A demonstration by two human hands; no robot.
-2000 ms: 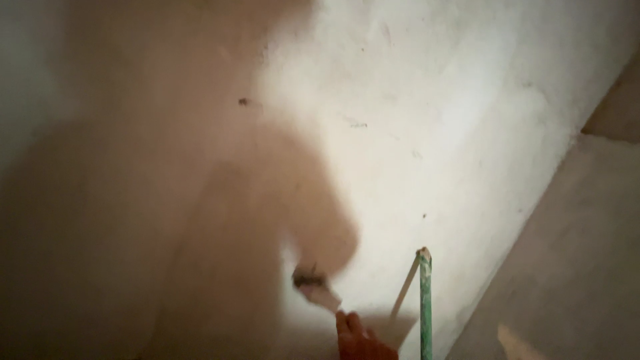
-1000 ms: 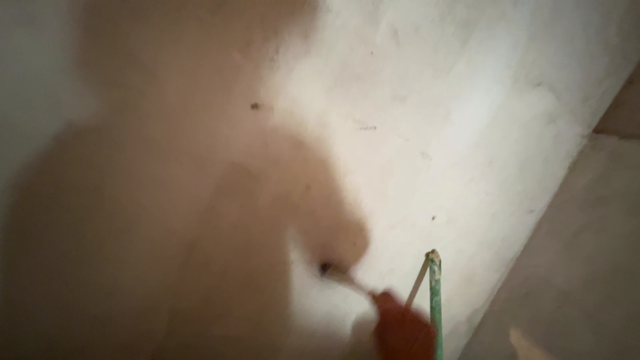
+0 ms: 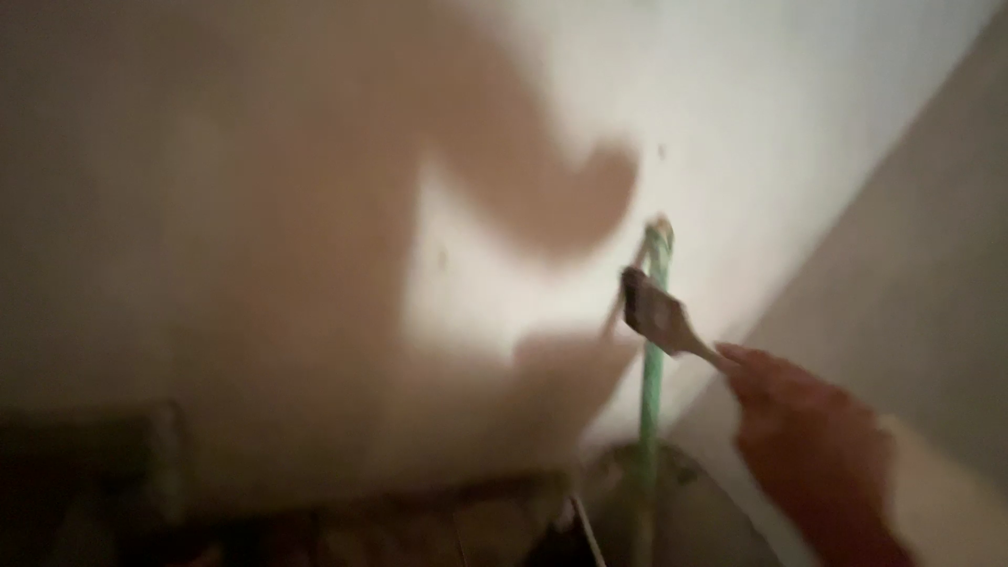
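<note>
My right hand [image 3: 811, 425] comes in from the lower right and grips the handle of a paintbrush [image 3: 657, 315]. The brush has dark bristles that point up and to the left. Behind the brush head, as I see it, a green pole [image 3: 652, 378] stands upright; whether the two touch cannot be told. The pale wall [image 3: 472, 299] fills most of the view, with a large brown shadow across its left and middle. My left hand is not in view.
A sloping grey-brown surface [image 3: 890, 299] borders the wall at the right. A dark box-like thing [image 3: 87, 457] lies in shade at the lower left. Near the pole's foot is a rounded, blurred grey object [image 3: 693, 504].
The view has tipped downward, showing the area below the wall. My right hand and the brush have moved right, from the wall left of the green pole to in front of the pole.
</note>
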